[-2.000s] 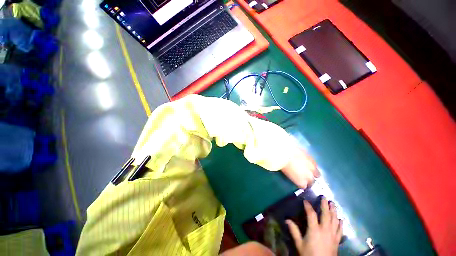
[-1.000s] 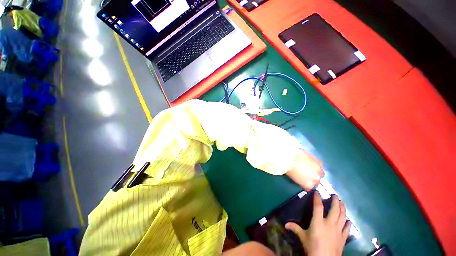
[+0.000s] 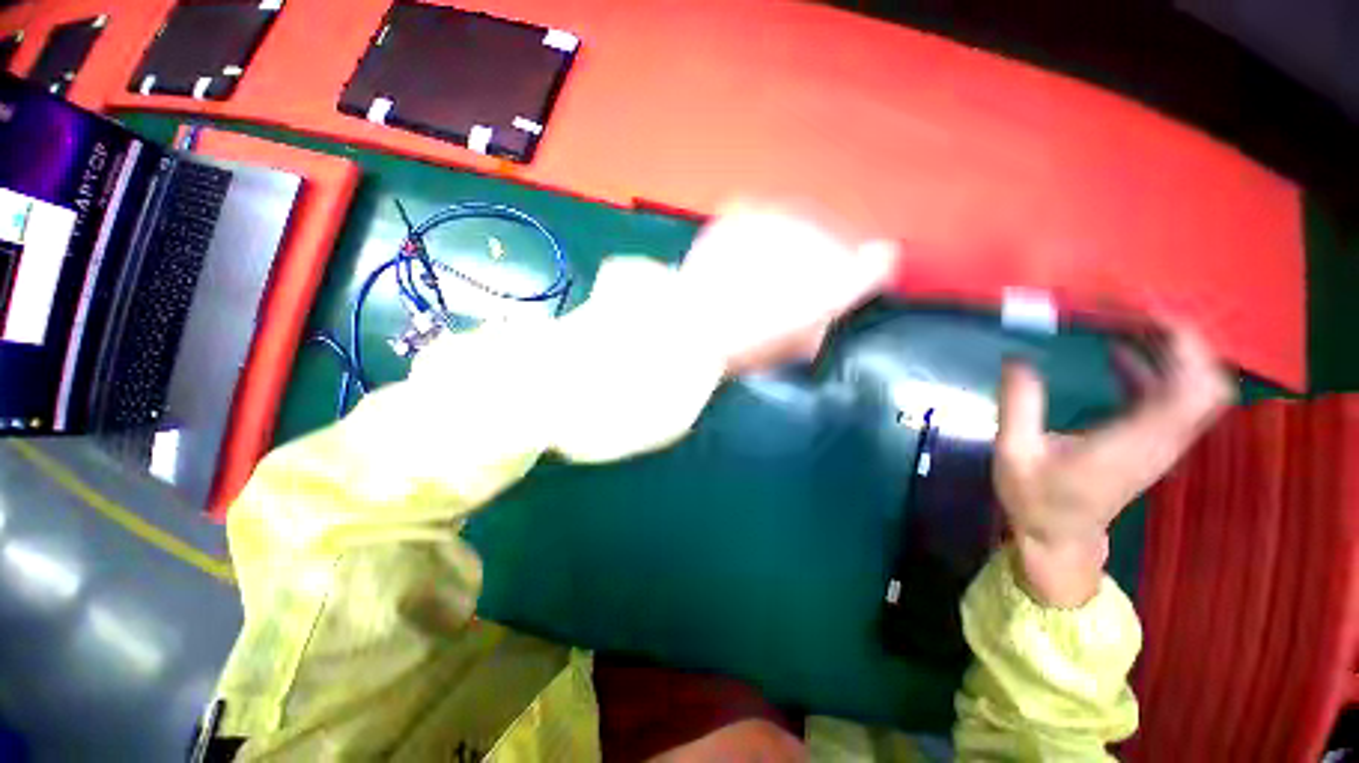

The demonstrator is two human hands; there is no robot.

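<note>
A dark glossy display panel (image 3: 954,350) is held up over the far edge of the green mat, with a white tab on its far edge; it is blurred. My left hand (image 3: 787,349) is at its left end, mostly hidden by the bright sleeve. My right hand (image 3: 1095,447) is at its right end, fingers curled round the edge and thumb across the near side. Both hands are blurred. Another black panel (image 3: 954,544) with white tabs lies on the mat, partly hidden by my right hand and sleeve.
An open laptop (image 3: 209,321) sits on red foam at the left. A blue cable (image 3: 564,268) loops beside a small test board (image 3: 422,331). Several black panels (image 3: 459,75) with white tabs lie on the red foam strip (image 3: 894,134) along the back. Stacked red foam sheets (image 3: 1259,581) stand at right.
The view has swung right, bringing in the foam stack. My hands have moved from the panel low on the mat to a raised panel near the back foam, and my left arm reaches farther out.
</note>
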